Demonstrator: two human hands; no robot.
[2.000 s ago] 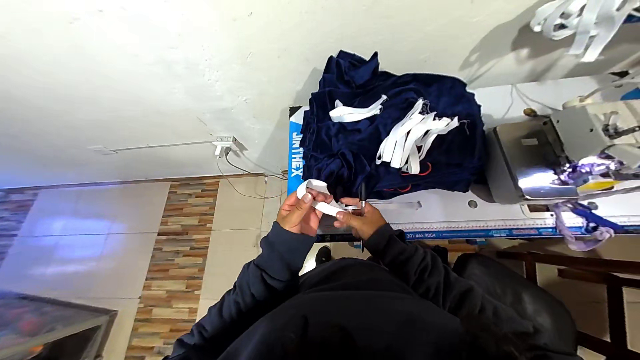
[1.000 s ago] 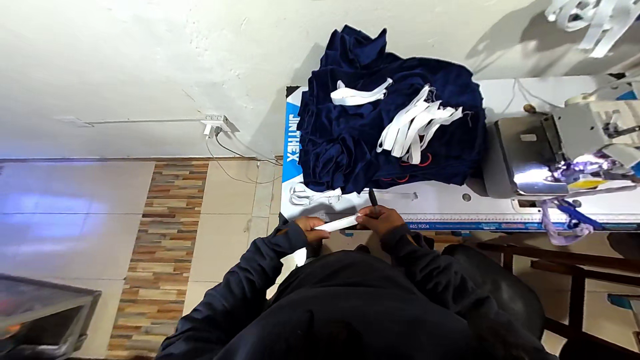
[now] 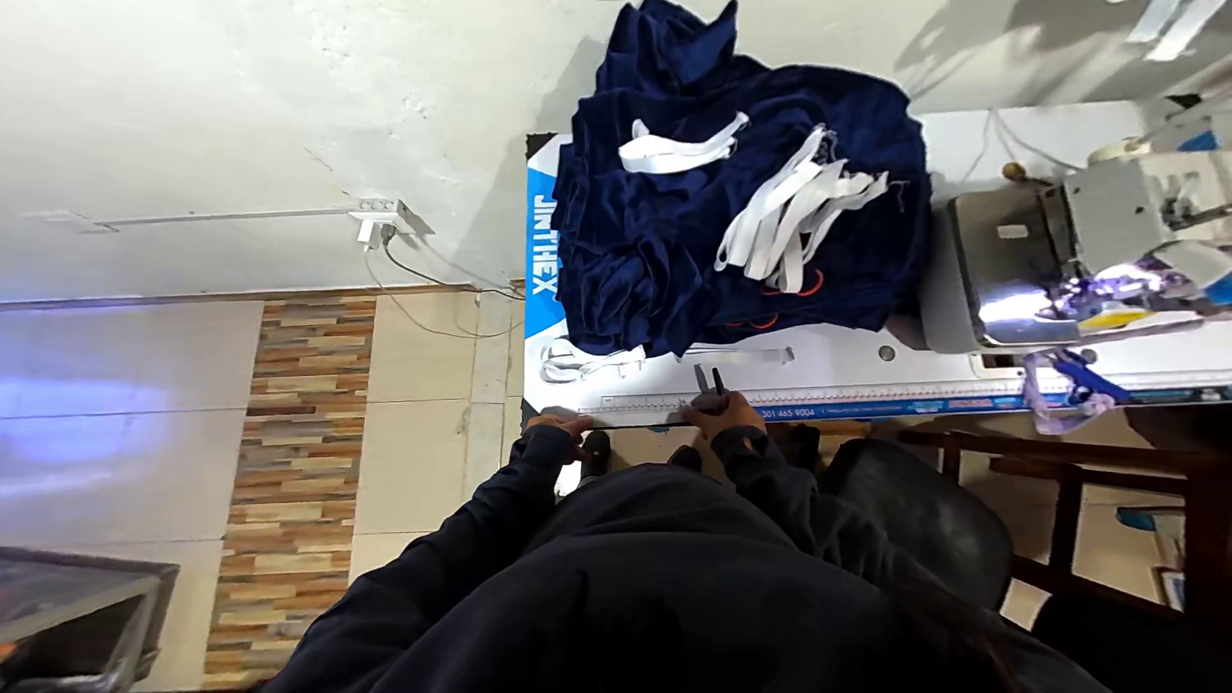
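My left hand [image 3: 563, 423] rests at the front left corner of the white sewing table, its fingers on the edge; whether it grips anything is not clear. My right hand [image 3: 727, 416] is at the same edge, by the printed ruler strip [image 3: 828, 397], with a dark, pen-like tool [image 3: 718, 381] in it. Just beyond the hands lie a looped white elastic band [image 3: 568, 362] and a flatter white strip [image 3: 746, 355]. Behind them is a heap of navy fabric [image 3: 635, 241], bearing a small white band bundle [image 3: 679, 154] and a larger bundle of white strips [image 3: 794, 217].
An industrial sewing machine [image 3: 1011, 260] with its lamp lit stands on the right of the table. Blue-handled scissors or a similar tool [image 3: 1088, 380] lie by the front edge. A black chair [image 3: 919, 500] is at the right, and a wall outlet [image 3: 380, 214] with cords at the left.
Both hands held a white band between them; now they are apart at the table's front edge, and that band is no longer seen between them. The view has shifted.
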